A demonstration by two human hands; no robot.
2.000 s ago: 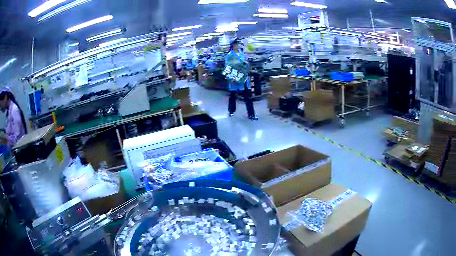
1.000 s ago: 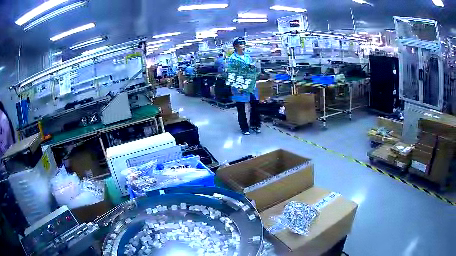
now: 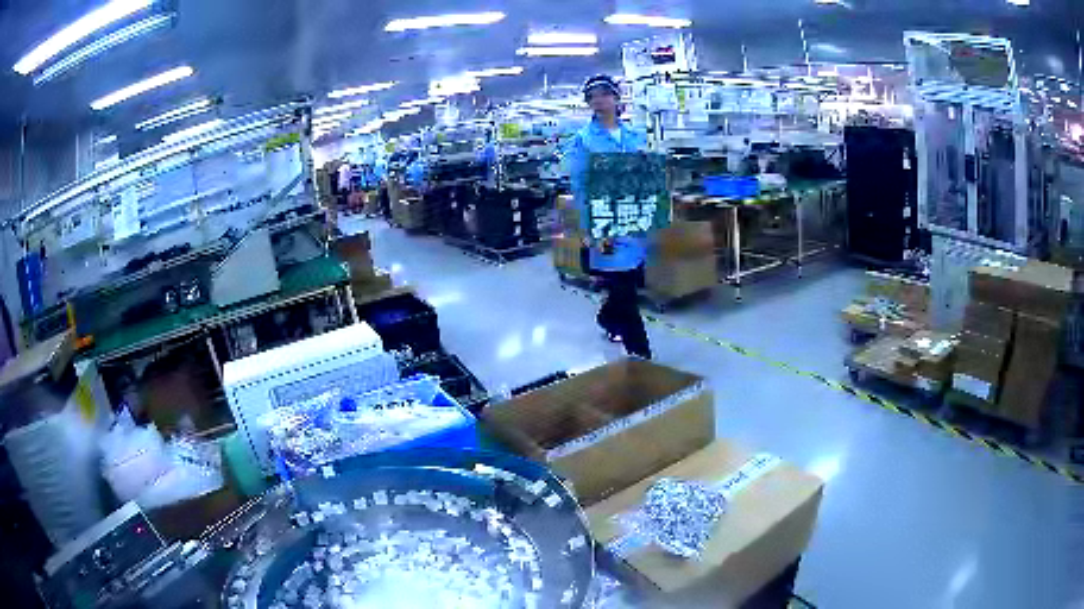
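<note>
Neither of my hands is in the picture. Nearest in front of me is the round metal feeder bowl point(image 3: 568, 550), cut off by the bottom edge. Many small white block parts point(image 3: 339, 559) lie loose in its middle and along its track. A clear plastic bag of parts point(image 3: 682, 516) lies on the closed cardboard carton point(image 3: 761, 523) to the right of the bowl. The open divided carton point(image 3: 630, 443) stands behind the closed one. A blue bin point(image 3: 440, 431) of clear bags sits behind the bowl.
A person in blue point(image 3: 618, 256) walks in the aisle, holding a dark green panel with white shapes. A control box point(image 3: 107, 559) is at lower left. A white ridged box point(image 3: 303, 363) stands behind the blue bin. Stacked cartons point(image 3: 1010, 345) stand at right beyond yellow-black floor tape point(image 3: 820, 387).
The view has turned to the right, so the bowl and cartons sit further left in the picture. The person with the panel has walked closer. The bag stays on the carton.
</note>
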